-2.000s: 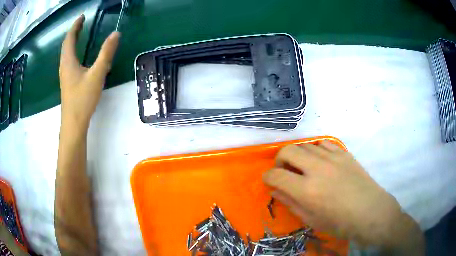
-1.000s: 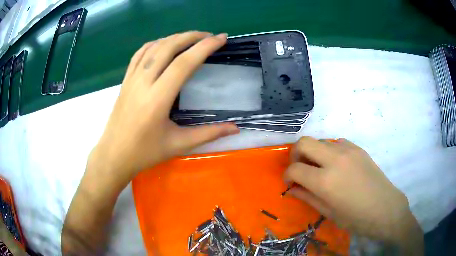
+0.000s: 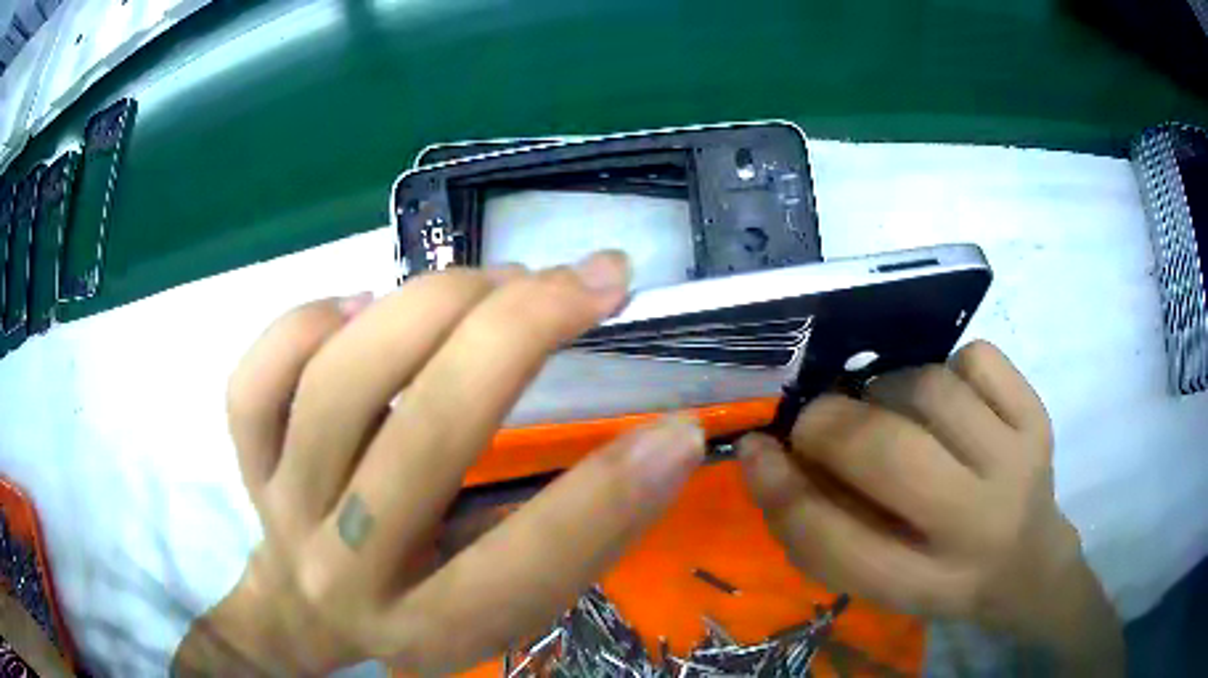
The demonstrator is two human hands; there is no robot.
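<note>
A phone middle frame (image 3: 888, 298) is tilted on edge above the orange parts tray (image 3: 636, 530), its silver rim facing up with a slot near the right end. My left hand (image 3: 464, 450) grips it by its long edges on the left side. My right hand (image 3: 914, 490) is at the frame's lower edge near the right end, fingertips pinched by a small dark piece; whether that piece is a side key is hard to tell. A pile of loose side keys (image 3: 609, 642) lies in the tray, with one key (image 3: 717, 581) apart from it.
A working stack of frames (image 3: 775, 199) lies behind the held frame. Several frames (image 3: 93, 199) lie on the green belt (image 3: 398, 80) at left. A right-hand stack of frames (image 3: 1172, 252) stands at far right. A second parts tray (image 3: 27, 530) shows at lower left.
My left hand has lifted a frame off the stack and brought it over the tray. My right hand has come to the frame's lower edge. The frame on the belt has moved left.
</note>
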